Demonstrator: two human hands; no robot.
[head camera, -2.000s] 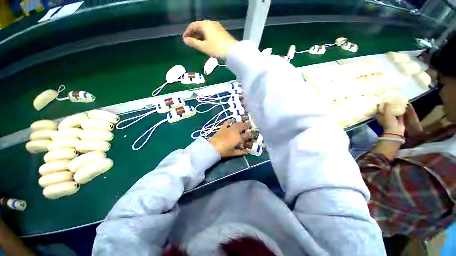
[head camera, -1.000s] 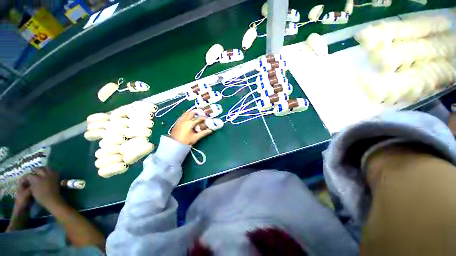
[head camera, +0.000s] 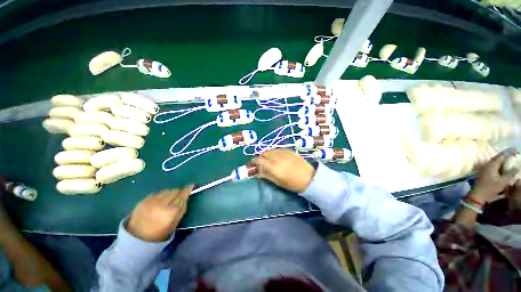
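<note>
My right hand (head camera: 284, 169) grips a striped piece (head camera: 244, 171) with brown, white and blue bands by its right end. My left hand (head camera: 158, 212) pinches the end of its white cord (head camera: 211, 185), which is stretched straight between the hands. Three more striped pieces with looped cords, one of them the upper piece (head camera: 223, 102), lie just beyond. A column of striped pieces (head camera: 316, 116) with tangled cords lies to their right. Cream oval pieces (head camera: 108, 137) lie in loose rows at the left.
Joined pairs (head camera: 105, 63) lie along the green belt (head camera: 194, 51) beyond the pale rail (head camera: 177, 94). A metal post (head camera: 353, 43) slants up at the rail. At right, cream stock (head camera: 457, 128) lies on a white sheet (head camera: 374, 165); a person in plaid handles a piece. Another person's arm is at far left.
My right hand has come in from the right onto a striped piece. My left hand has moved left and nearer me, holding the cord. The striped pieces at centre now lie spread apart.
</note>
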